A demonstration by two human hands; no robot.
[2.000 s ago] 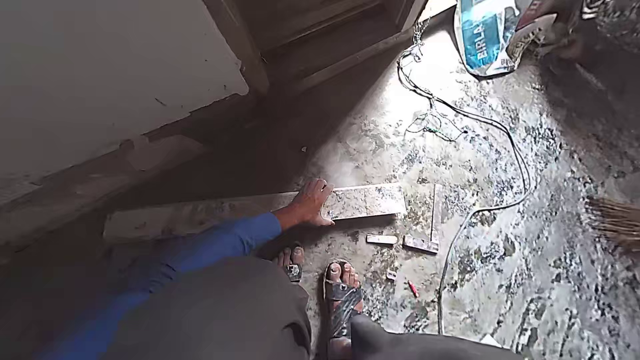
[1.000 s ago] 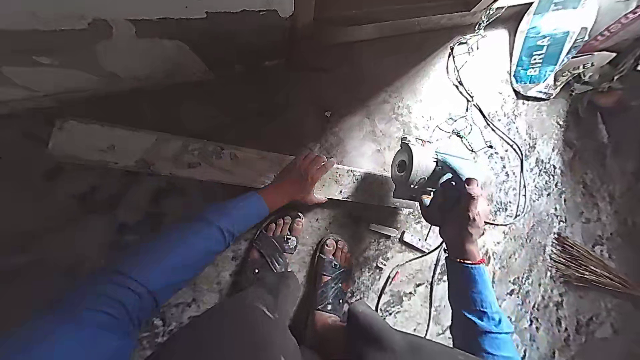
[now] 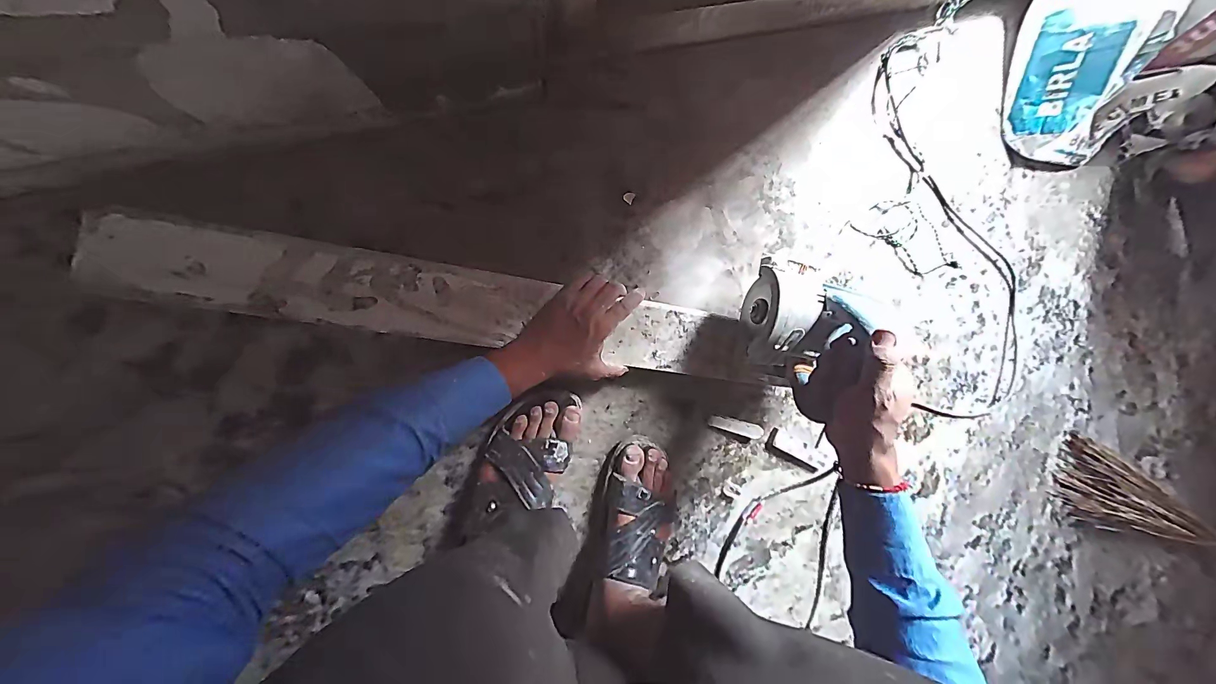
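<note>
A long, pale, stained board (image 3: pixel 408 294) lies on the floor across the view in front of my feet. My left hand (image 3: pixel 579 328) grips it across its width, fingers over the far edge and thumb at the near edge. At the board's right end, my right hand (image 3: pixel 866 404) holds a corded power saw (image 3: pixel 793 309) by its rear handle. The saw's round guard faces left, and its shadow falls on the board. Whether the blade touches the board or turns cannot be told.
Black cable (image 3: pixel 988 256) loops over the sunlit floor at right. A printed cement bag (image 3: pixel 1069 85) stands at top right, a twig broom (image 3: pixel 1130 489) lies at right. Small offcuts (image 3: pixel 736 427) lie near my sandalled feet (image 3: pixel 636 532). A wall with peeling plaster (image 3: pixel 256 85) is at upper left.
Two seconds ago only my left hand showed, on the board. My right hand has since come into view holding the saw at the board's right end. The view has shifted.
</note>
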